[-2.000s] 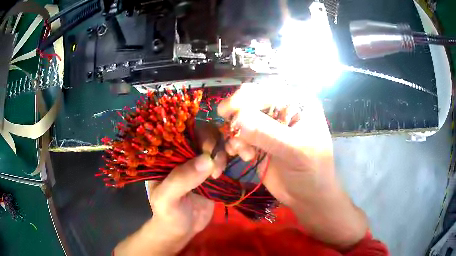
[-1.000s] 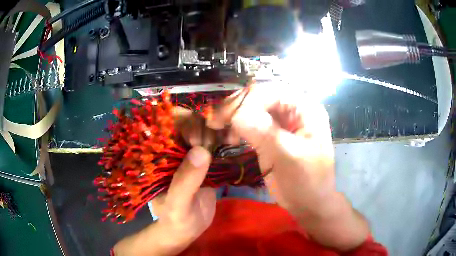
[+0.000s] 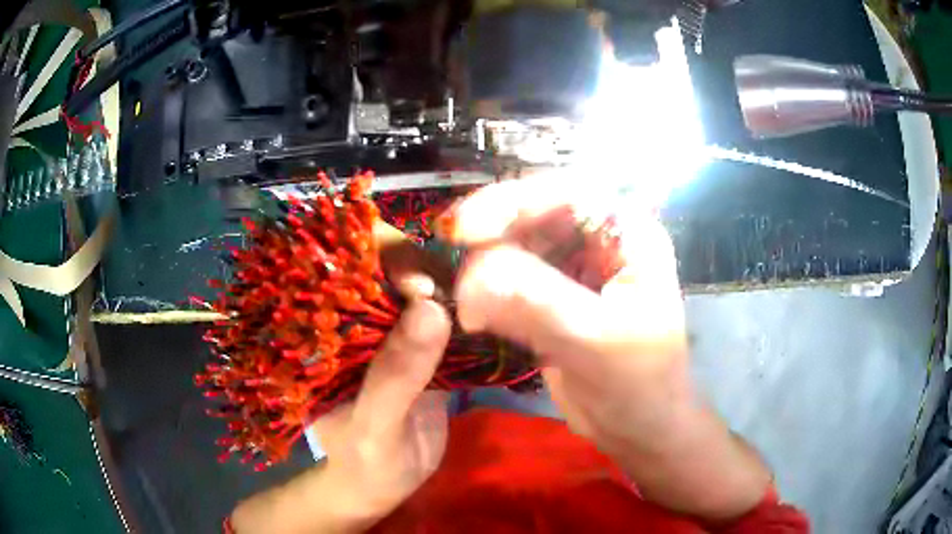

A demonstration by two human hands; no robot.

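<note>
A thick bundle of red and black wire leads (image 3: 303, 323) with orange-red seals fans out to the left, below the machine's front edge. My left hand (image 3: 391, 386) is shut around the bundle, thumb on top. My right hand (image 3: 564, 282) is close beside it at the right, fingers bent, with some red wire ends showing in its palm. Glare washes out part of it, and its fingertips are blurred near my left thumb. The dark lower ends of the bundle pass behind my right hand. The black crimping machine (image 3: 245, 99) stands in front of my hands.
A silver lamp head (image 3: 793, 96) is at the right beside white glare. A bright thin strip (image 3: 804, 172) runs right across the bench. Cream paper loops (image 3: 52, 276) and a comb-like silver strip (image 3: 52, 179) are at left. Small dark wires (image 3: 16, 430) lie at lower left.
The bundle has swung so its seal ends spread lower at the left than two seconds ago. My right hand has shifted slightly by my left thumb. Dark machine parts now show above the hands.
</note>
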